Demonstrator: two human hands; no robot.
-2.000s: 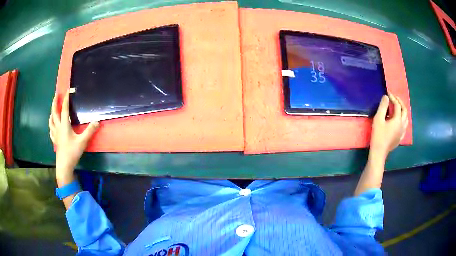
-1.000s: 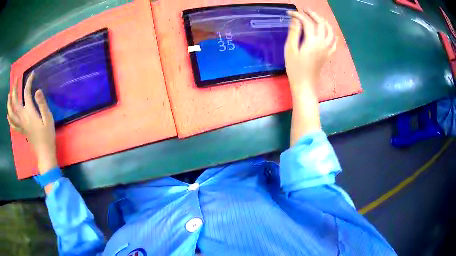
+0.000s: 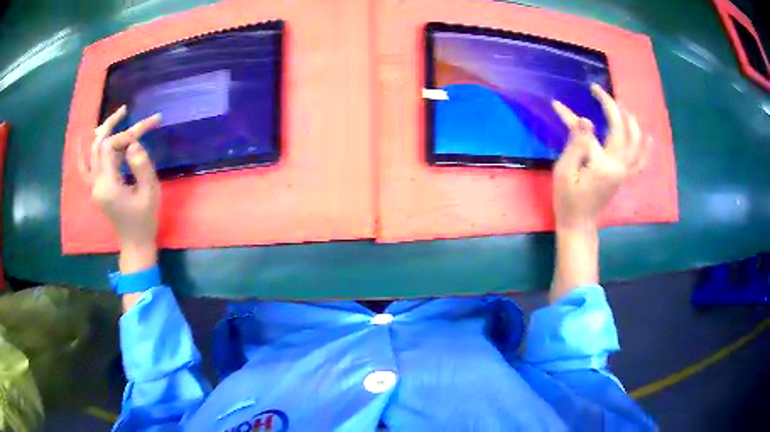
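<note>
The left tablet [image 3: 207, 139] lies on an orange-red foam tray [image 3: 325, 169]; its screen is lit with a pale pop-up panel. The right tablet [image 3: 490, 110] lies on a second foam tray [image 3: 481, 202]; it shows blue, orange and purple wallpaper, with a white tab at its left edge. My left hand [image 3: 125, 181] is over the left tablet's lower left corner, fingers apart, holding nothing. My right hand [image 3: 595, 164] is over the right tablet's lower right part, fingers apart, holding nothing. Whether any fingertip touches the glass I cannot tell.
The trays lie side by side on a glossy green bench [image 3: 338, 270]. Part of another orange-red tray [image 3: 733, 18] with a dark object shows at the top right. Yellow cloth [image 3: 21, 371] is at the lower left. A blue object [image 3: 730, 283] stands beyond the bench at the right.
The left screen went from dark to lit and now has a pale panel. The right screen's clock digits and search bar are gone. Both hands moved from the tablets' outer edges inward over the screens.
</note>
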